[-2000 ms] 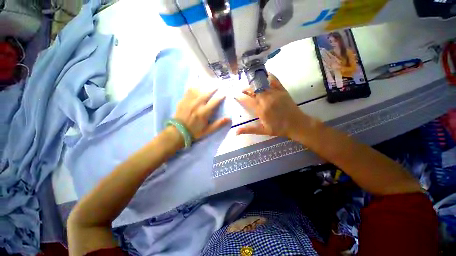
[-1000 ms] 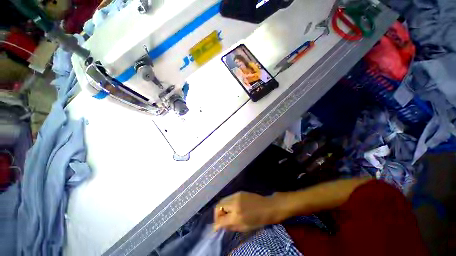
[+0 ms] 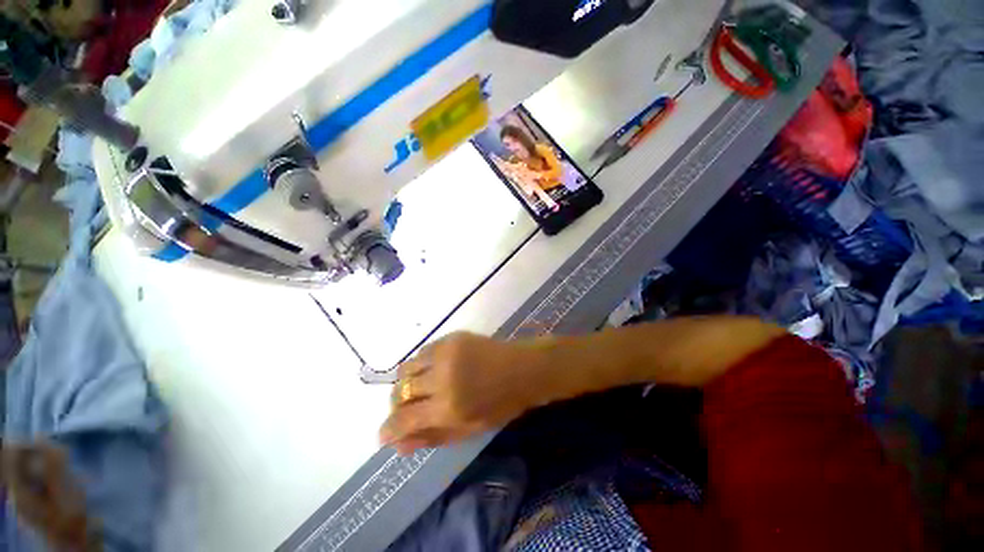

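My right hand (image 3: 459, 394) rests at the table's front edge over the printed ruler, knuckles up, fingers curled, a ring on one finger; no cloth shows in it. My left hand (image 3: 45, 501) is blurred at the lower left, over the light blue cloth (image 3: 86, 367) heaped on the table's left side; its grip cannot be told. The white sewing machine (image 3: 356, 108) stands behind, with a blue stripe and yellow sticker. The presser foot area with the ribbed cylinder (image 3: 382, 262) has no cloth under it.
A smartphone (image 3: 540, 173) with a lit screen lies right of the needle. Beyond it lie orange-and-blue snips (image 3: 637, 132), red-handled scissors (image 3: 740, 65) and green loops (image 3: 779, 52). A blue basket (image 3: 831, 216) with a red bag (image 3: 825, 124) stands at right.
The light blue piece under both hands two seconds ago is gone from the needle area. My right hand has risen from the lap to the table edge. My left hand has come into view at lower left.
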